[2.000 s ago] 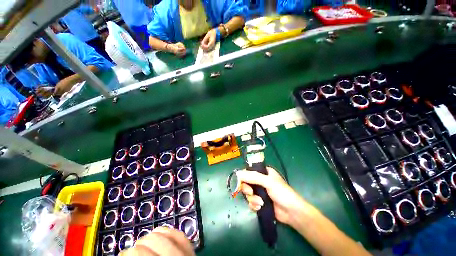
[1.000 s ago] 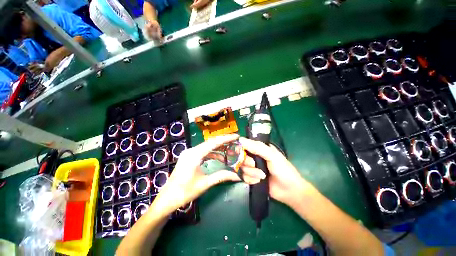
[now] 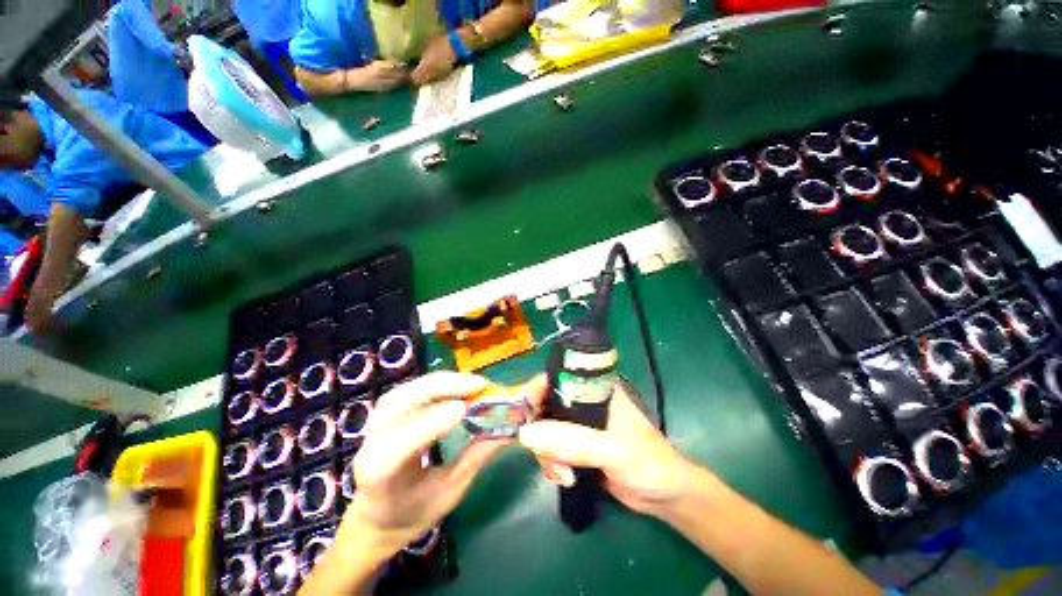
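Observation:
My left hand [image 3: 413,448] holds a silver ring-shaped watch case [image 3: 498,418] by its edge, above the green bench. My right hand [image 3: 617,448] holds the thick black electric screwdriver [image 3: 585,390], its cord end pointing away from me. The right thumb and fingertips are close to or on the right edge of the case; contact is hard to tell. The screwdriver's bit end points towards me and is not clearly visible. The case is tilted, its far side partly behind fingers.
An orange fixture [image 3: 486,333] stands behind my hands, with a loose silver ring [image 3: 572,313] beside it. Black trays of watch cases lie left [image 3: 320,305] and right [image 3: 783,262]. A yellow bin [image 3: 200,501] and clear bag [image 3: 87,530] are far left. People in blue sit beyond the ledge.
From the lower left, my left hand has come to the case beside my right hand. The case has turned to lie flatter, and the screwdriver has shifted and tilted slightly.

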